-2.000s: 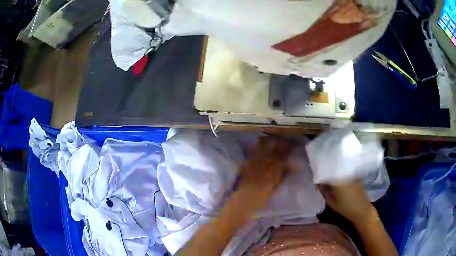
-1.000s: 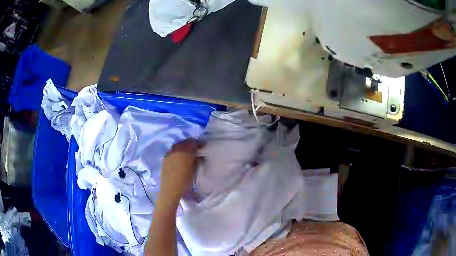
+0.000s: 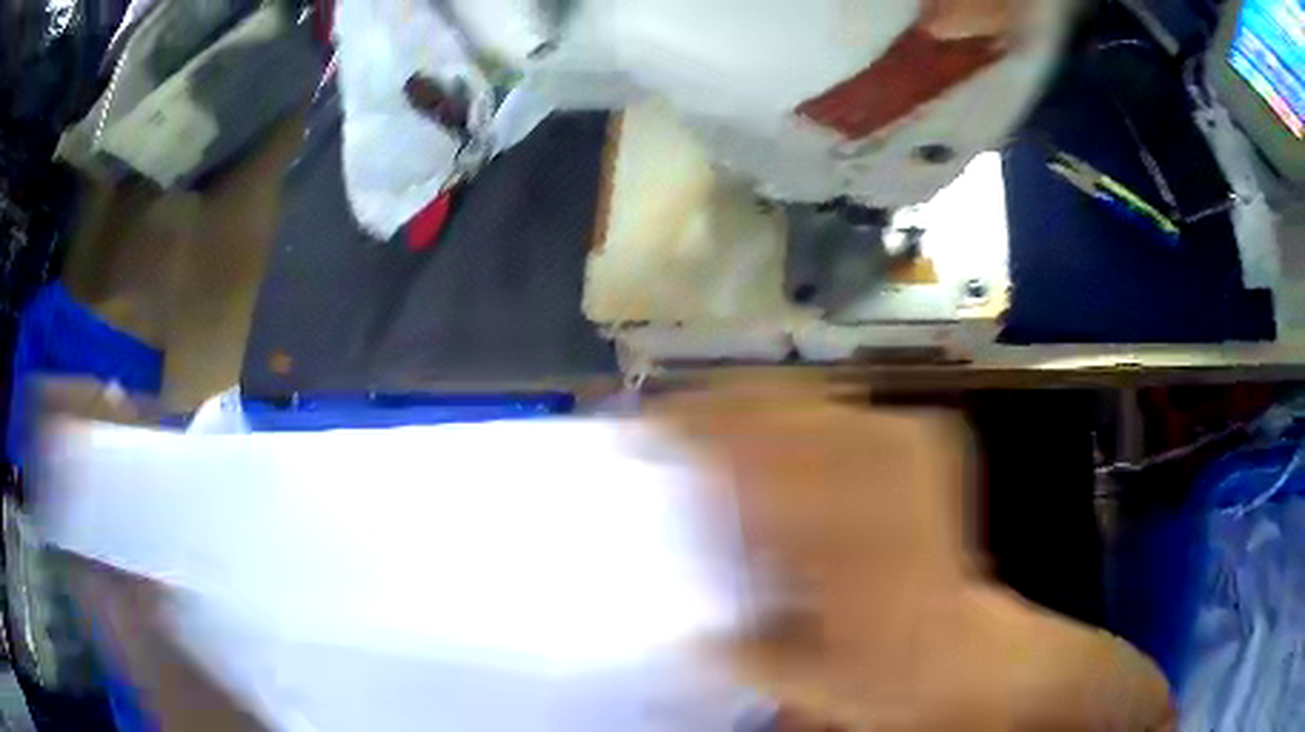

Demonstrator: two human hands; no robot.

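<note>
A white garment piece (image 3: pixel 387 529) is stretched close to the camera across the lower left, blurred. My right hand (image 3: pixel 844 543), large and blurred, grips its right end in front of the table edge. My left hand (image 3: pixel 86 415) is at the far left edge at the piece's other end, blurred and partly out of the picture; its fingers appear closed on the cloth. The sewing machine head (image 3: pixel 802 86) stands above, with its needle area (image 3: pixel 905 243) lit over the metal plate.
Snips (image 3: pixel 1116 196) lie on the dark mat at right. A lit control panel (image 3: pixel 1271 65) is at the upper right. A blue bin with white pieces (image 3: pixel 1252 572) stands at lower right. A white cloth with a red tag (image 3: pixel 429 222) is by the machine's left.
The white piece has been lifted from the lap and spread close to the camera. Both hands now hold it; the right hand has come into view. The view has shifted back towards the machine.
</note>
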